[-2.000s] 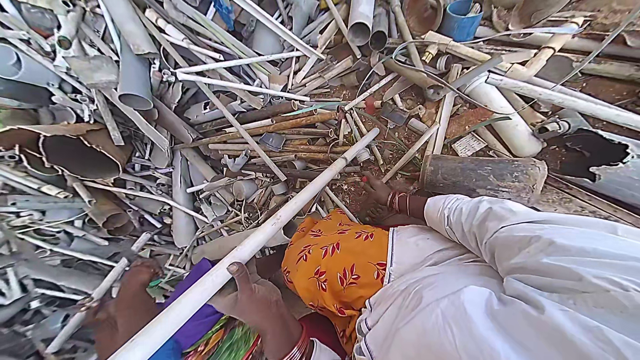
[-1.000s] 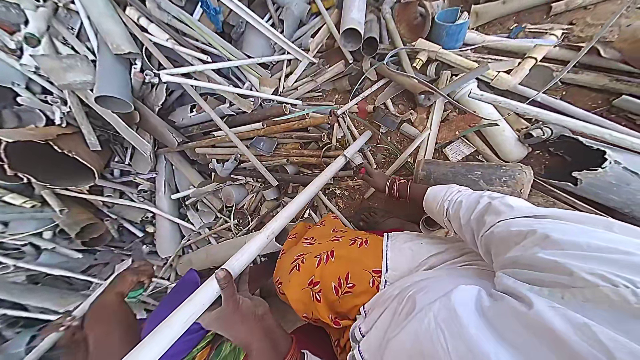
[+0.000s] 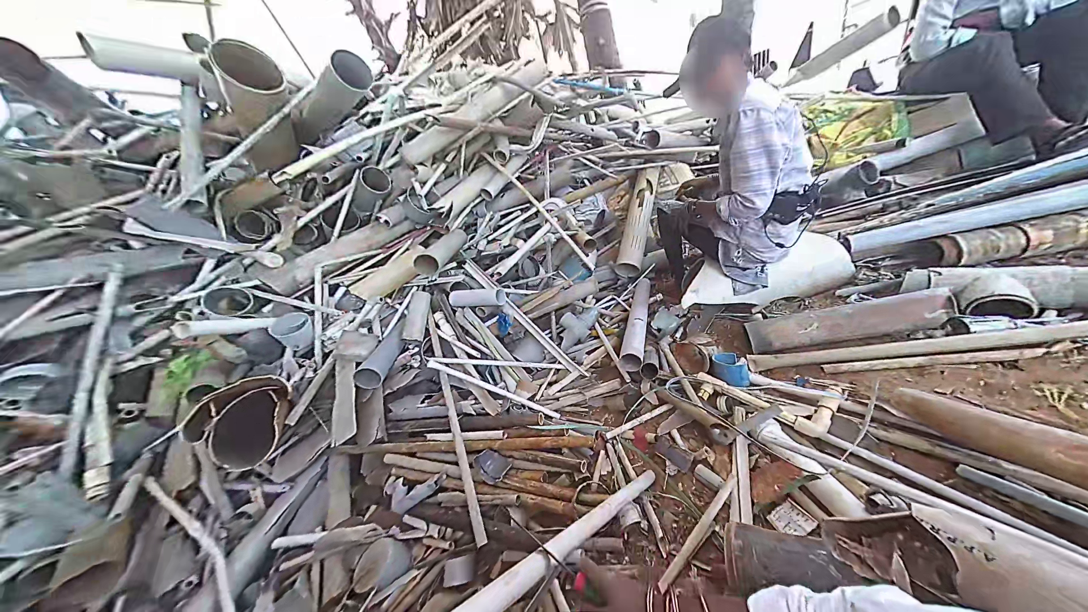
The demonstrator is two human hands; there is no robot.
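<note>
A long white plastic pipe (image 3: 557, 544) slants up from the bottom edge, its far end over the scrap. Only part of my right hand (image 3: 633, 591) shows at the bottom edge, blurred and just right of the pipe, with a small red spot by the fingers. Whether it grips anything cannot be told. A white sleeve (image 3: 841, 598) lies to its right. My left hand is out of view, as is the pipe's near end. Thin brown pipes (image 3: 510, 444) lie beyond the white pipe.
A large heap of broken pipes (image 3: 450, 255) rises ahead and left. A person (image 3: 761, 170) sits on a large pale pipe (image 3: 807, 272); part of another person (image 3: 977, 76) shows at upper right. A blue fitting (image 3: 729, 369) and long pipes (image 3: 1003, 425) lie on the right.
The view has tilted up strongly, bringing in the heap and the people. My left hand, earlier around the white pipe, has left the view, and my right hand now shows only in part.
</note>
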